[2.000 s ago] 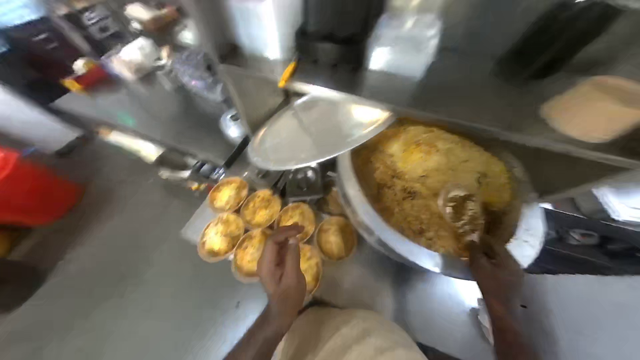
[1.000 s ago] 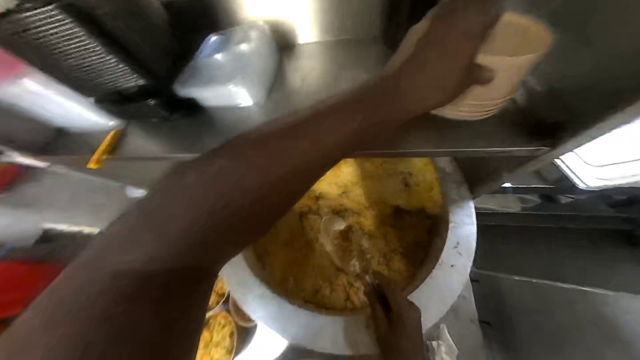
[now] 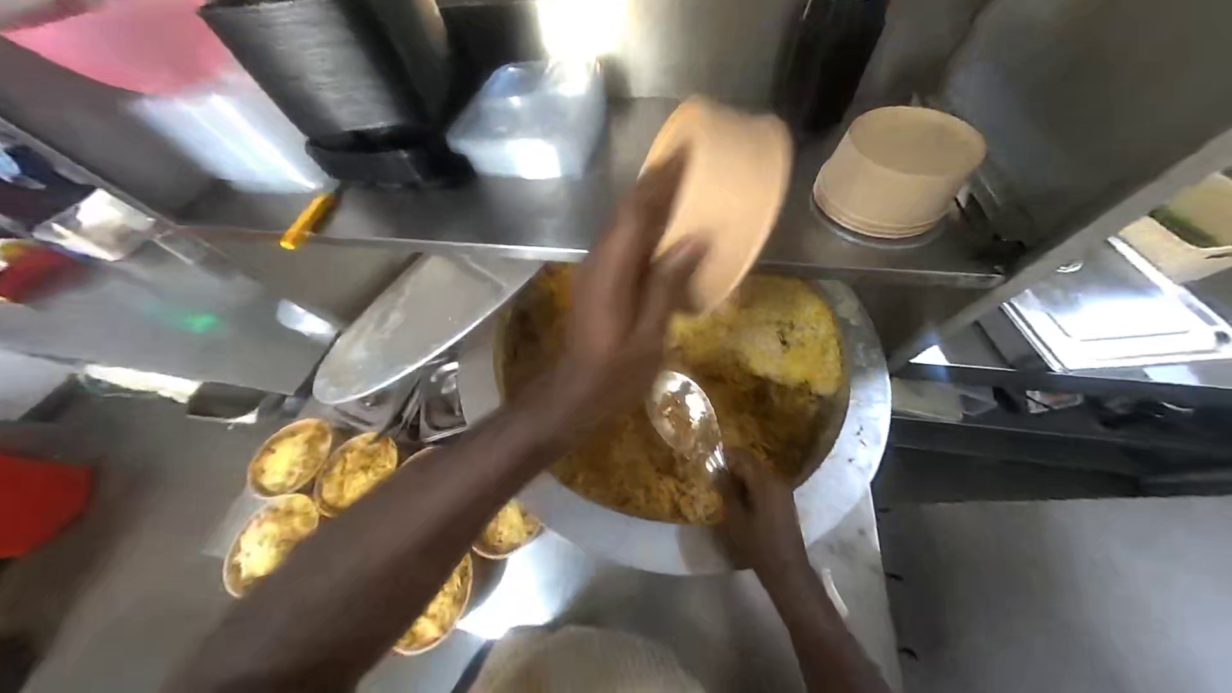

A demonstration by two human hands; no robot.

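My left hand (image 3: 630, 279) grips an empty-looking paper bowl (image 3: 736, 197), tilted on its side and blurred, above the left-middle of a large round metal pot. Yellow and brown rice (image 3: 770, 337) fills the inside of that pot (image 3: 857, 452). My right hand (image 3: 760, 510) holds the handle of a clear serving spoon (image 3: 685, 414), whose bowl is over the rice near the pot's front. Several round paper bowls of rice (image 3: 289, 460) stand on the counter left of the pot, some partly hidden behind my left forearm.
A steel shelf (image 3: 462, 217) runs behind the pot, bearing a stack of paper bowls (image 3: 900, 168), a clear plastic container (image 3: 529, 120) and black containers (image 3: 318, 77). An oval metal lid (image 3: 414, 322) leans left of the pot. A yellow-handled object (image 3: 310, 219) lies at the shelf's edge.
My left hand was over the filled bowls, then reached to the stacked bowls on the shelf; now it is over the pot with one bowl. My right hand stays at the pot with the spoon.
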